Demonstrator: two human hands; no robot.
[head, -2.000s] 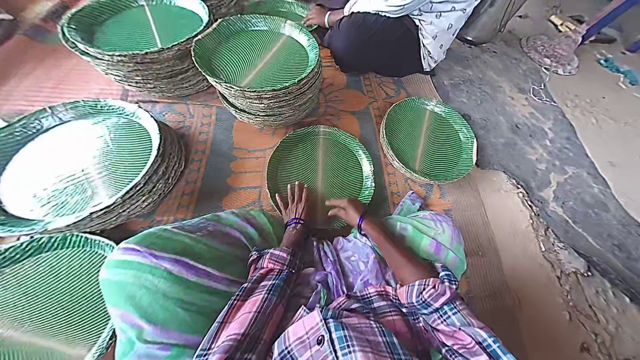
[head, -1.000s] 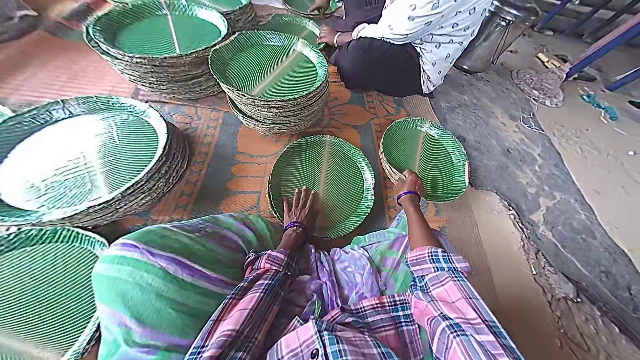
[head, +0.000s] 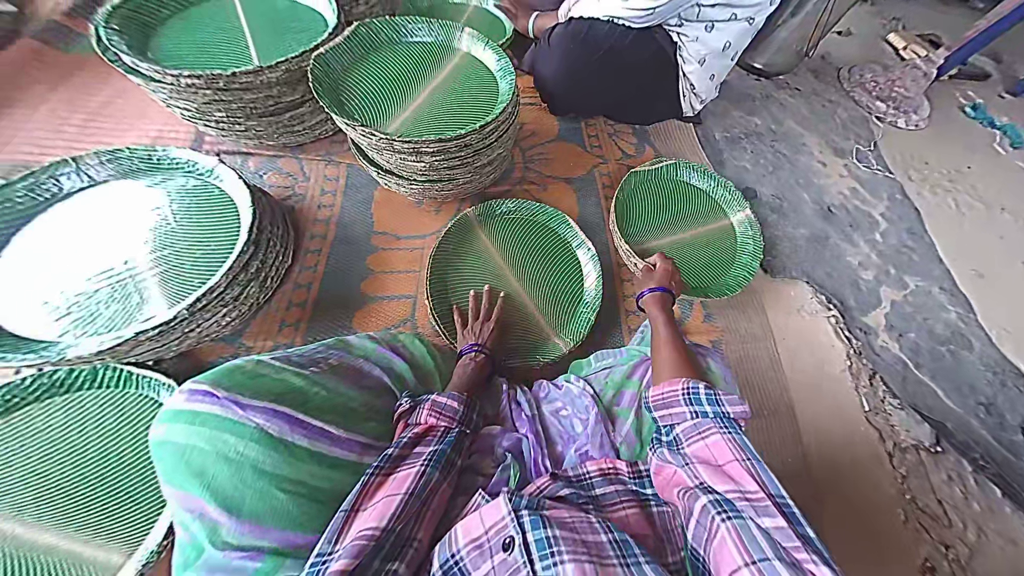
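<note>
A green leaf-patterned plate (head: pixel 532 272) lies on the mat in front of my lap. My left hand (head: pixel 480 324) rests on its lower left part, palm down with fingers spread. To the right is a small stack of similar green plates (head: pixel 688 216). At the near left edge of that stack, my right hand (head: pixel 660 276) has its fingers bent around the rim; the fingertips are partly hidden. A violet bangle circles each wrist.
Tall stacks of green plates stand at the back left (head: pixel 216 88), back centre (head: pixel 440 144) and left (head: pixel 248 264). Another green plate (head: pixel 72 472) is at lower left. A person in dark trousers (head: pixel 608 72) sits beyond the patterned mat (head: pixel 312 232). A broken floor edge (head: pixel 864 384) runs along the right.
My right hand has moved from the near edge of the centre plate to the stack on the right. That stack's top midrib now lies at a different angle, as does the centre plate's.
</note>
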